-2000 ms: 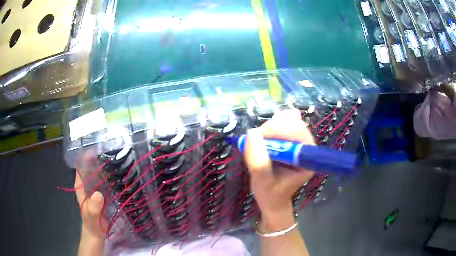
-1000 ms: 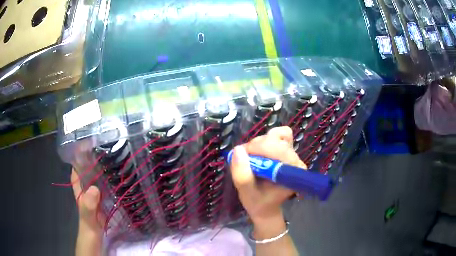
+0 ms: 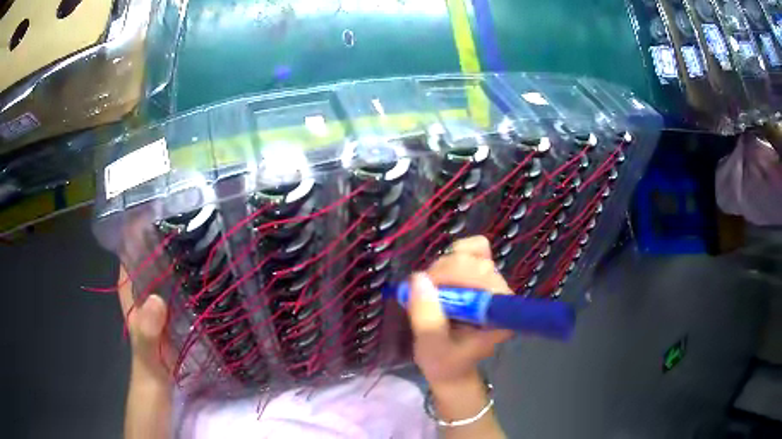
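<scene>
A clear blister tray (image 3: pixel 231 129) is held tilted between the bench edge and my lap. It holds several rows of black and silver wired components (image 3: pixel 293 257), with thin red lead wires (image 3: pixel 343 225) trailing across them. A white label (image 3: pixel 137 167) is on the tray's left rim. My left hand (image 3: pixel 147 326) grips the tray's left edge, partly hidden by the tray. My right hand (image 3: pixel 459 317) holds a thick blue marker pen (image 3: pixel 523 314), its tip at the third row from the left, about midway down.
The green bench mat (image 3: pixel 283 43) has yellow and blue tape lines. A cardboard divider with holes (image 3: pixel 51 39) lies on clear trays at upper left. Filled trays (image 3: pixel 716 51) stand at upper right. A blue stool (image 3: pixel 669 214) and another person's sleeve (image 3: pixel 750 180) are at right.
The pen tip and my right hand have moved down along the third row. The tray's far rim sits a little higher in view. My left hand keeps its hold.
</scene>
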